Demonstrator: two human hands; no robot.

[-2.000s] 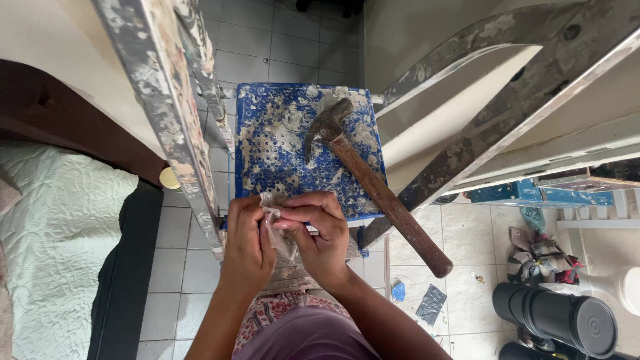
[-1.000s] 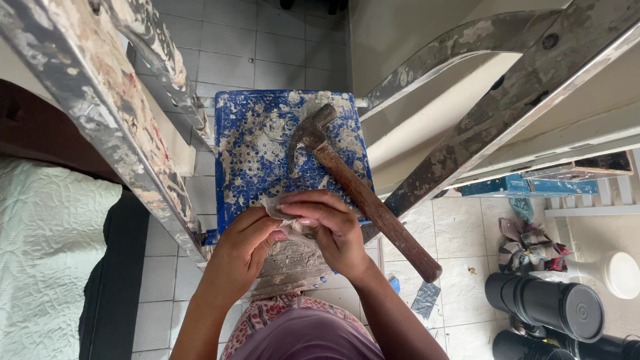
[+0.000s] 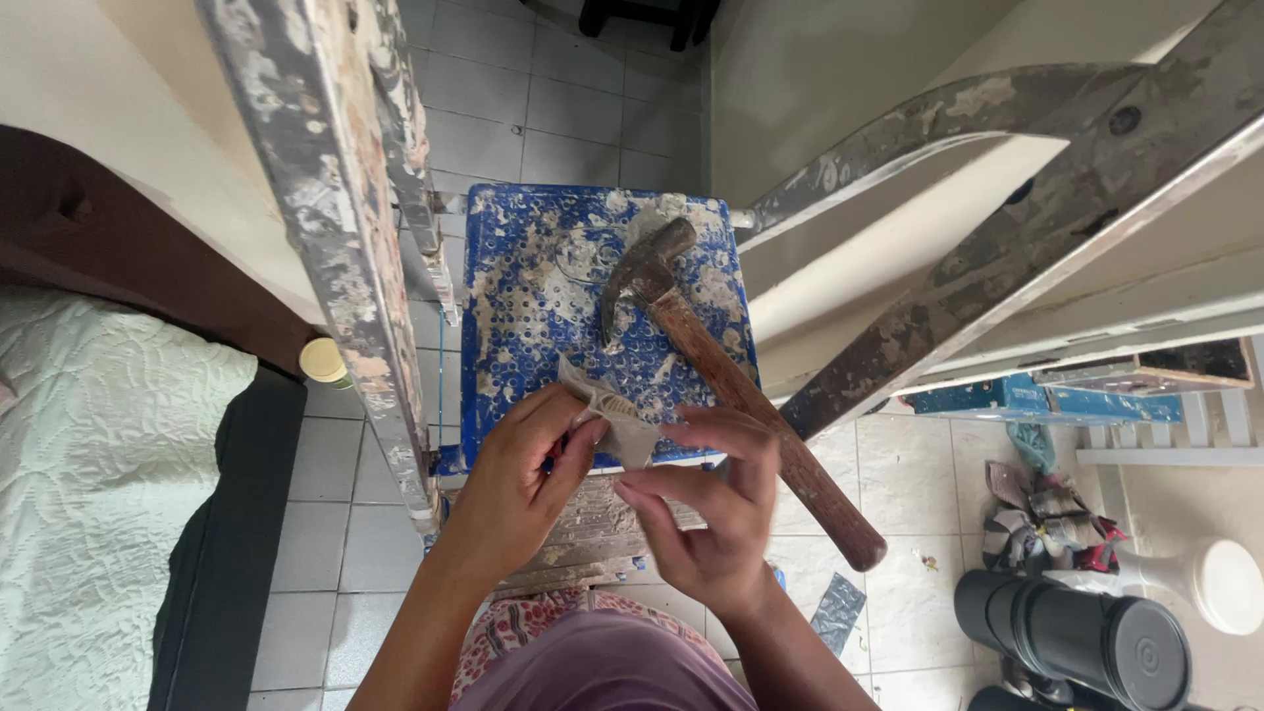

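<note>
My left hand (image 3: 533, 469) pinches a small clear plastic bag (image 3: 617, 420) between thumb and fingers; what lies inside it is too unclear to tell. Close by on the right, my right hand (image 3: 706, 494) has its thumb and fingers apart, the fingertips near the bag's edge. Both hands are over the near edge of a blue, paint-spattered ladder platform (image 3: 523, 286). A claw hammer (image 3: 741, 385) lies on that platform, its steel head toward the far side and its wooden handle sticking out past the near right corner.
Paint-stained ladder rails (image 3: 336, 247) rise at left, with a wide brace (image 3: 948, 267) at right. A bed with a pale quilted cover (image 3: 99, 494) stands on the left. Black lidded containers (image 3: 1086, 632), a white bucket (image 3: 1224, 588) and a pile of cloths (image 3: 1047, 523) are at lower right.
My right hand has come away from the plastic bag and its fingers have spread. Earlier both hands were together on it. The hammer still lies on the platform.
</note>
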